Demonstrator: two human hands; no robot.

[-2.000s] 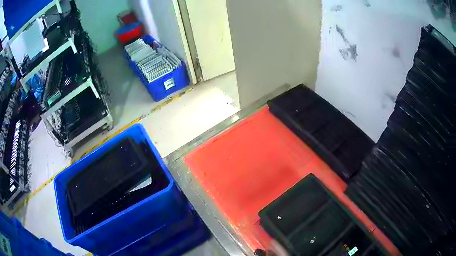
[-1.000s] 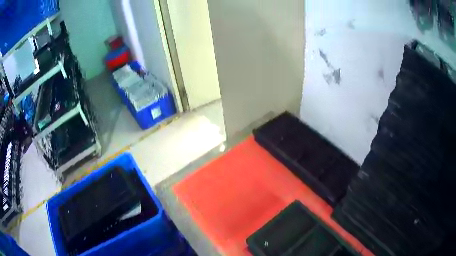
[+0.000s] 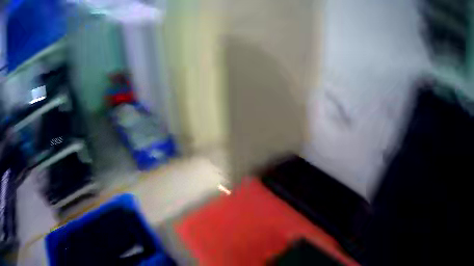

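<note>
The picture is badly blurred. Neither of my hands is in view. The flat red mat lies on the bench in front of me. The top of a black compartment tray shows on the mat at the bottom edge, mostly cut off. A long black tray lies along the mat's far right side by the wall. A blue crate stands left of the bench, cut off below, with dark goods and a small white piece inside.
A tall dark tray stack stands at the right against the white wall. A rack trolley is at the left. A blue crate of pale items stands on the floor, with a red container behind it.
The view has tilted upward, so the bench, mat and crates sit lower in the picture. Less of the near tray and near crate shows. The picture has become more blurred.
</note>
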